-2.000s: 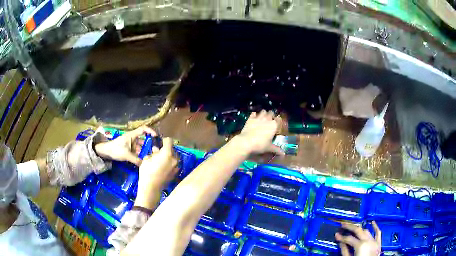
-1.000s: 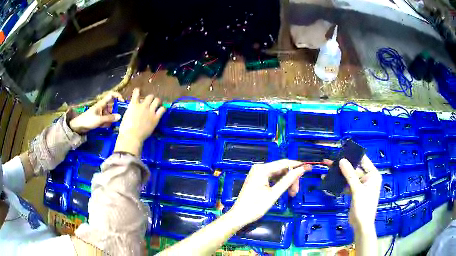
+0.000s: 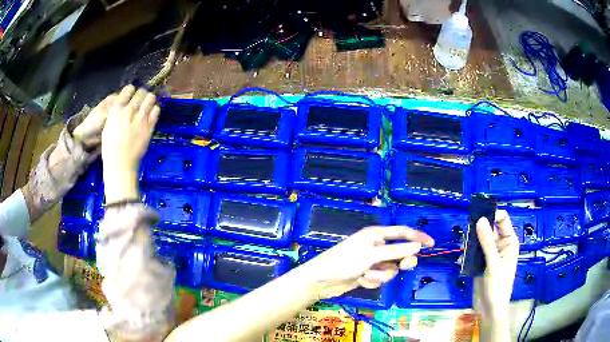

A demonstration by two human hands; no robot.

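My right hand [image 3: 500,250] holds a dark solar panel [image 3: 479,235] on edge, tilted, above the blue housings at the lower right. My left hand [image 3: 381,257] pinches the red lead wire [image 3: 441,252] that runs from the panel. Beneath and beside them lie glued housings without panels [image 3: 428,284], with dark blobs in the recesses. Fitted housings [image 3: 340,167] with dark glassy rectangles lie in rows to the left.
Another person's hands [image 3: 127,127] are over the left end of the rows. Panel stock [image 3: 277,47], a clear glue bottle [image 3: 453,43] and a blue cord coil [image 3: 543,63] lie behind the rows. Printed cardboard [image 3: 314,327] shows at the front edge.
My left hand has gone from the panel stock to the red wire; my right hand now holds a panel, turned more on edge. The other person's hands have moved left. The view has tilted down.
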